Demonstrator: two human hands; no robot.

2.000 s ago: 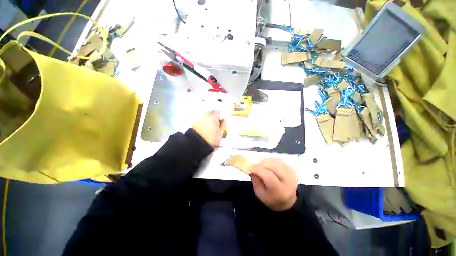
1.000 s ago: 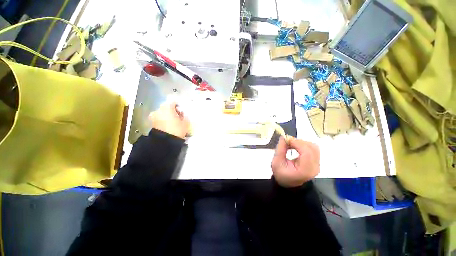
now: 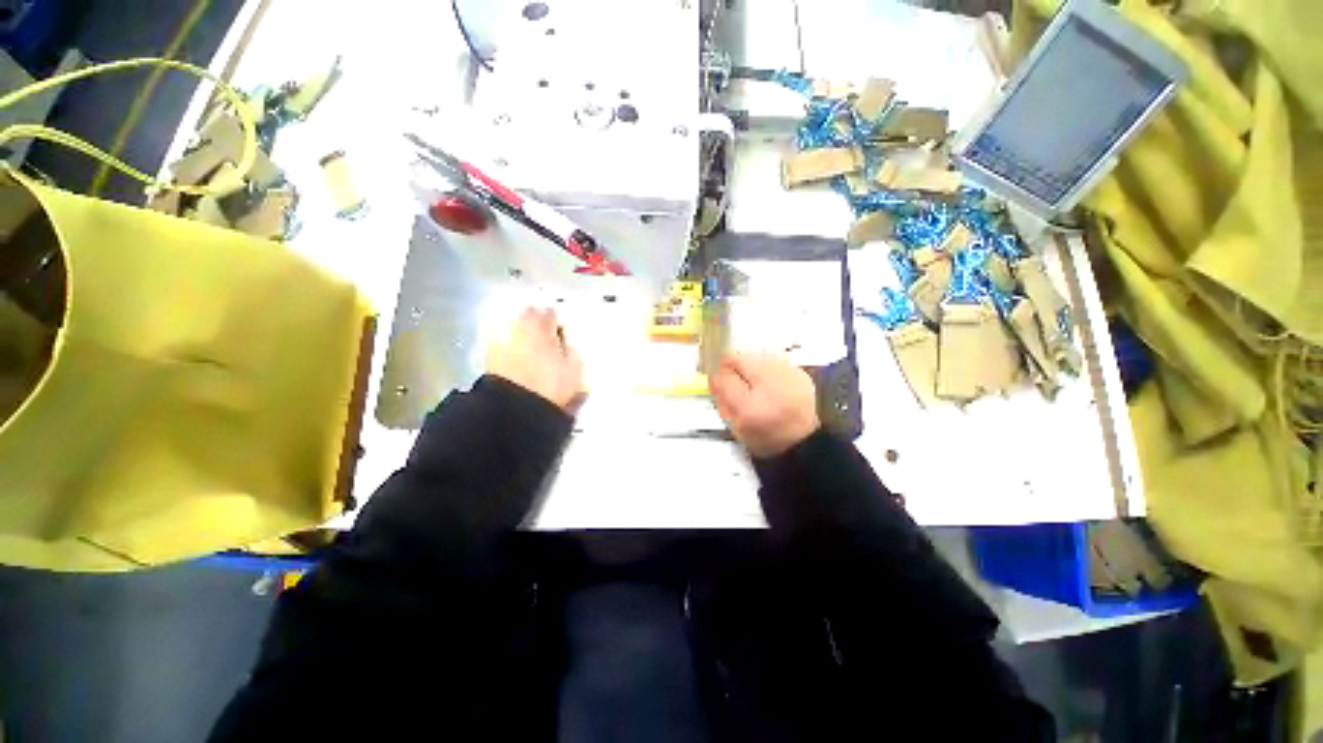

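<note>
A tan closure tab (image 3: pixel 717 331) stands upward from the fingers of my right hand (image 3: pixel 766 401), just right of the brass-yellow clamp (image 3: pixel 676 312). My right hand is closed on its lower end. My left hand (image 3: pixel 537 359) is on the metal plate left of the clamp, its fingers bent down; whether it holds anything is hidden by glare and the fingers. A pale yellow strip (image 3: pixel 670 385) lies between the hands, below the clamp.
The white machine head (image 3: pixel 588 102) stands behind, with red-and-black snips (image 3: pixel 515 206) against it. A yellow tote bag (image 3: pixel 211 378) is at left. Tab piles lie left (image 3: pixel 232 163) and right (image 3: pixel 969 349). A tilted control panel (image 3: pixel 1071 109), yellow bags (image 3: pixel 1233 363) and a blue bin (image 3: pixel 1033 563) are at right.
My right hand has moved left and up from the plate's right front corner, bringing the tab beside the clamp. My left hand has shifted slightly right. The bag has barely moved.
</note>
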